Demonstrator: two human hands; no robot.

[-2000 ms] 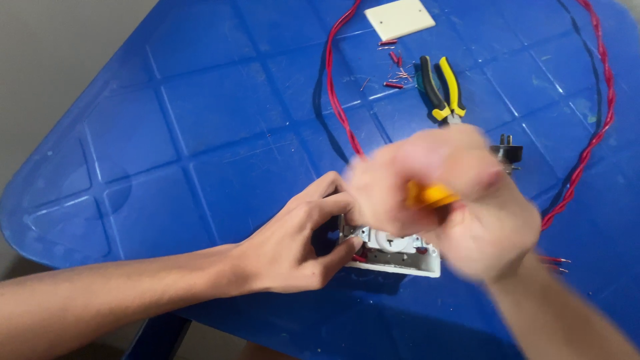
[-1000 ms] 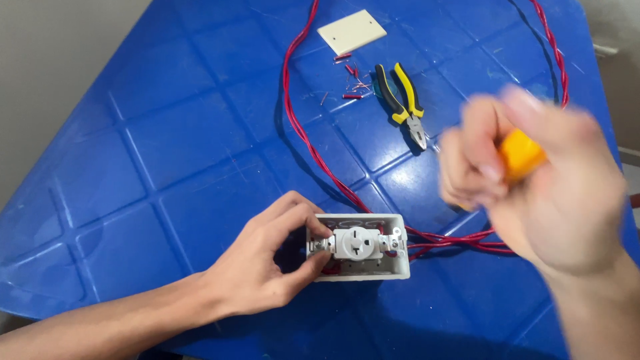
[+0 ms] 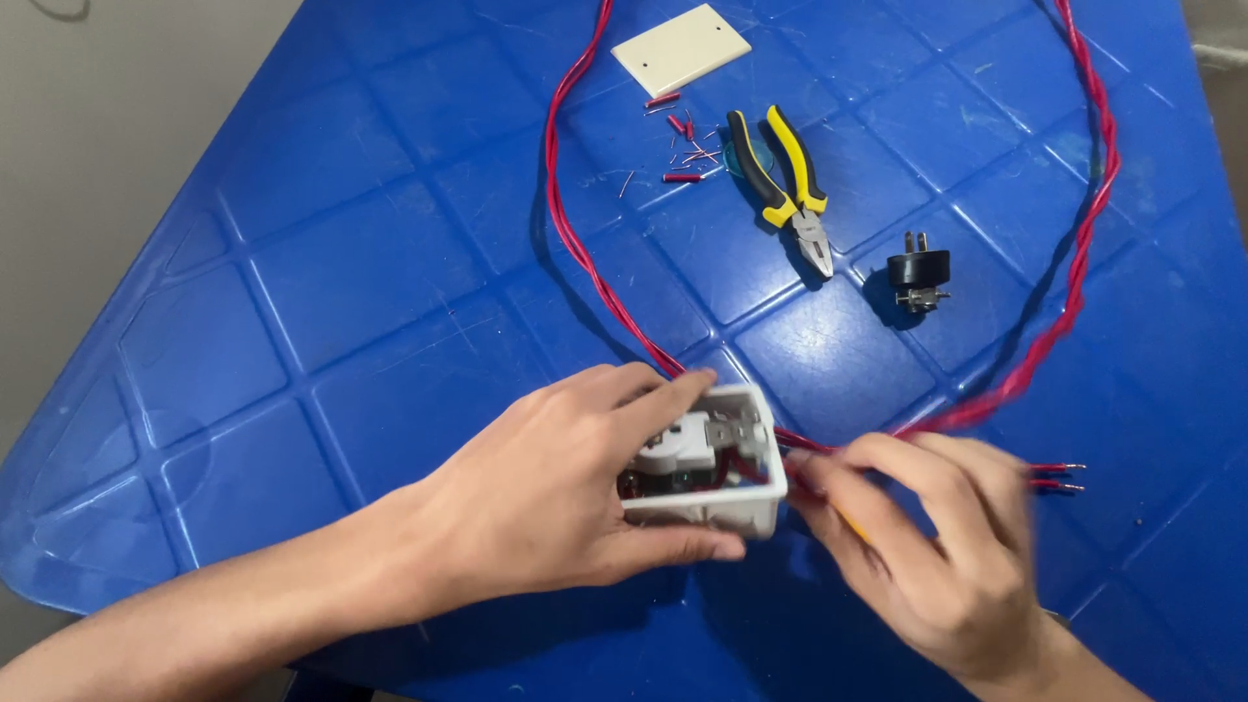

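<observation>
My left hand [image 3: 575,478] grips a white plastic outlet box [image 3: 746,512] from its left side, fingers over the top edge and thumb along the lower one. Inside the box sits a white electrical receptacle [image 3: 682,444], partly hidden by my fingers, with red wires beneath it. My right hand [image 3: 926,546] is at the box's right side, its fingertips on the twisted red wires [image 3: 804,444] that run out there. Something orange [image 3: 848,522] shows between the fingers of that hand; most of it is hidden. Stripped red wire ends [image 3: 1058,478] stick out past the right hand.
Combination pliers [image 3: 795,195] with yellow and black handles lie beyond the box. A black plug [image 3: 918,273] is to their right. A cream cover plate [image 3: 682,49] and red wire scraps [image 3: 687,136] lie at the far side. The red cable [image 3: 565,214] loops over the blue plastic table [image 3: 390,273].
My right hand has come down from its raised place to the wires beside the box. My left hand has shifted from the receptacle's left end to a grip around the box, which is now tilted.
</observation>
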